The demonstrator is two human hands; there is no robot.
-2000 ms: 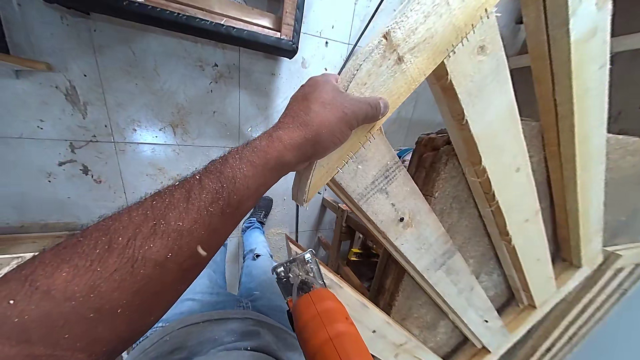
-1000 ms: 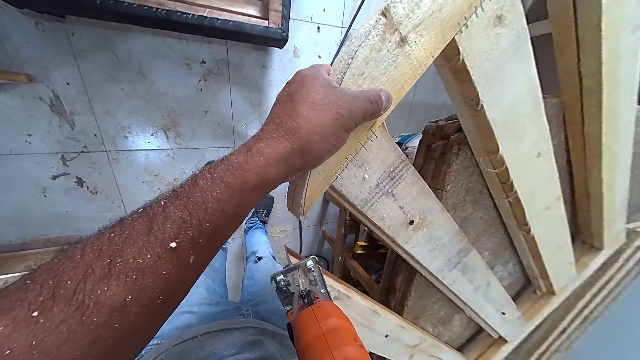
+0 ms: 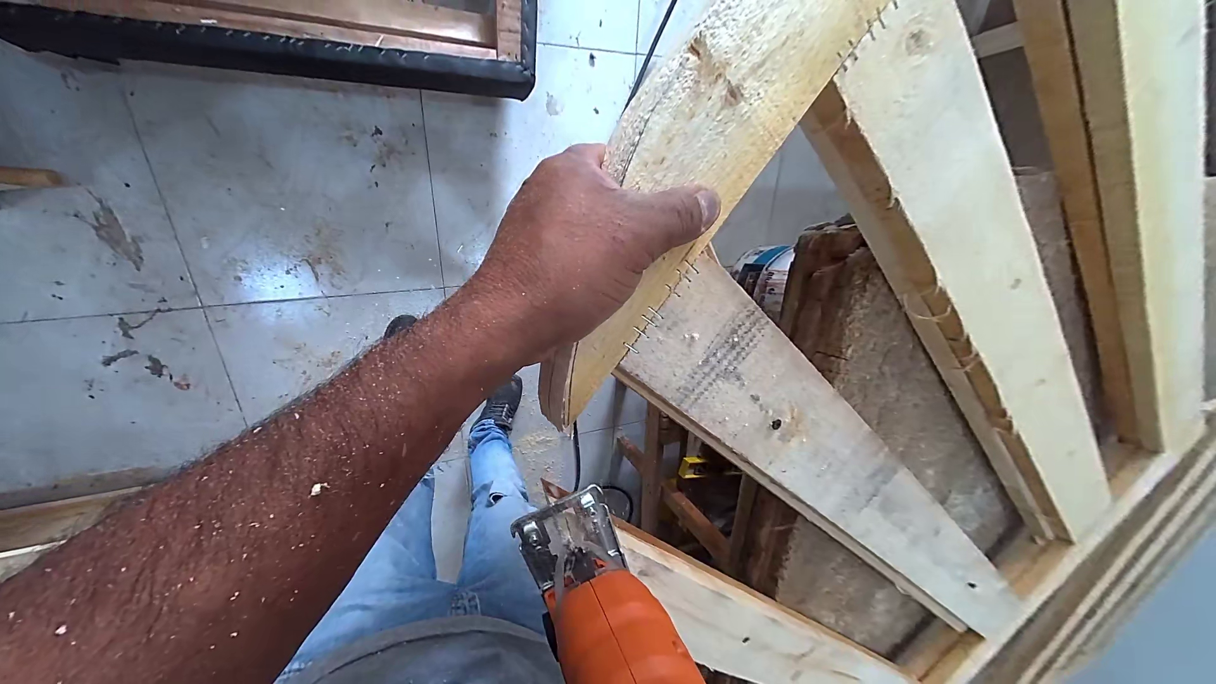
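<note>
My left hand (image 3: 589, 247) grips the lower end of a curved wooden board (image 3: 722, 95), thumb on its upper face. Staples line the board's edge where tapered wooden slats (image 3: 798, 418) meet it; a pencil-like line runs near its outer edge. Below, at the bottom centre, an orange jigsaw (image 3: 617, 617) points up toward the board's end, its metal base plate (image 3: 567, 537) apart from the wood. My right hand is out of the picture, hidden below the frame, so its hold cannot be seen. Sawdust specks cover my left forearm.
A black-edged wooden frame (image 3: 285, 59) lies at the upper left on the tiled floor (image 3: 313, 361). The slats join a wooden rail (image 3: 1092, 541) at right. Beneath them are a rough wooden block (image 3: 874, 380), a small yellow item (image 3: 695, 466) and a dark cable (image 3: 652, 52).
The view has shifted slightly. My left hand keeps its grip at the board's end, and the jigsaw remains below it.
</note>
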